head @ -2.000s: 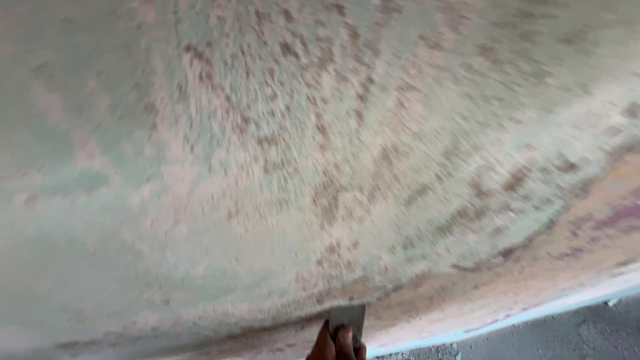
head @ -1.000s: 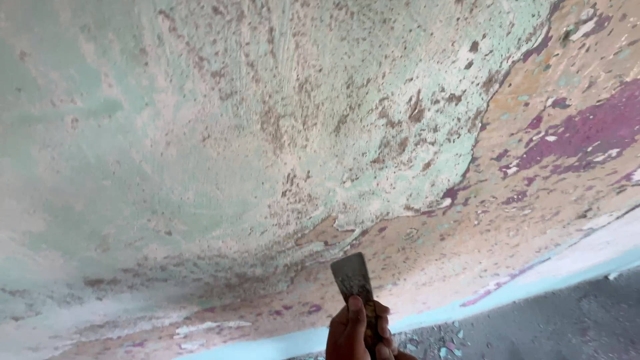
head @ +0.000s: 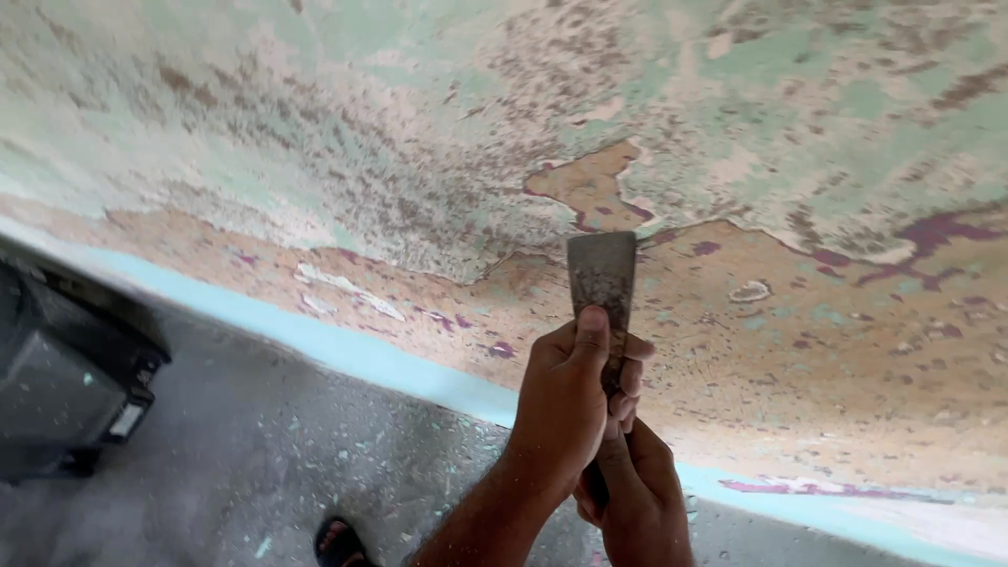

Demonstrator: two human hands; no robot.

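Observation:
My left hand (head: 563,390) wraps around a metal paint scraper (head: 602,264), its thumb lying along the lower part of the blade. Lower on the handle, my right hand (head: 642,488) grips the same tool. The scraper points up, its flat edge at the torn border between the green, flaking paint (head: 409,142) and the bared tan layer (head: 787,354) of the wall. Just above the blade is a tan bared patch (head: 587,185) with purple specks. Most of the handle is hidden by my fingers.
A light blue band (head: 315,339) runs along the wall's foot. Paint chips lie on the grey concrete floor (head: 260,441). A black plastic object (head: 63,386) stands at the left. A sandaled foot (head: 339,542) shows at the bottom.
The view has shifted, bringing in more floor, the black object and the foot. Both hands and the scraper now show more fully than two seconds ago, when only fingers and blade showed.

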